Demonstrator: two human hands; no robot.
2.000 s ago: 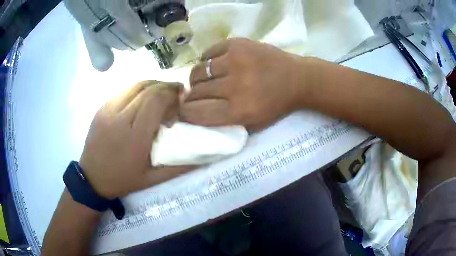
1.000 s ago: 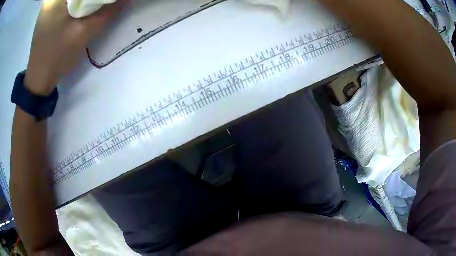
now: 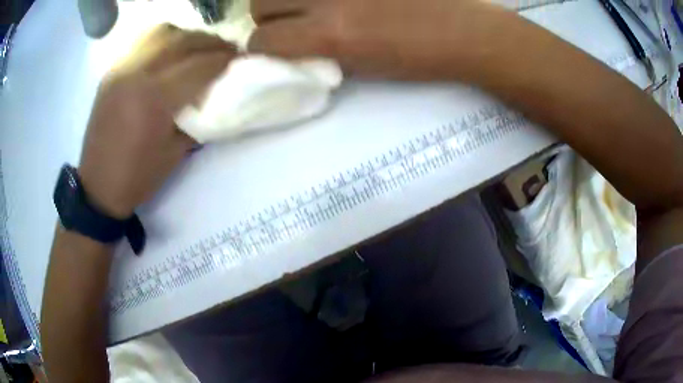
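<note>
A small folded cream piece (image 3: pixel 262 97) lies between my two hands at the upper left of the table, blurred by motion. My left hand (image 3: pixel 153 105), with a dark band at the wrist, holds its left end. My right hand (image 3: pixel 329 34) is at the top edge of the picture, its fingers against the upper side of the piece; part of it is cut off. Only a rounded grey end of the sewing machine head (image 3: pixel 98 16) and a small dark metal part show at the top; the needle is not visible.
The white table (image 3: pixel 374 120) has a printed ruler (image 3: pixel 314 206) along its curved front edge. Dark long-handled scissors (image 3: pixel 625 30) lie at the upper right. Cream cloth (image 3: pixel 569 232) hangs beside a cardboard box (image 3: pixel 524 183) on the right. More cream cloth (image 3: pixel 150 360) shows at the lower left, below the table.
The view dipped toward my lap and has partly risen again, so the machine's end is back in view. Both hands, mostly out of the picture a second ago, are together at the folded piece.
</note>
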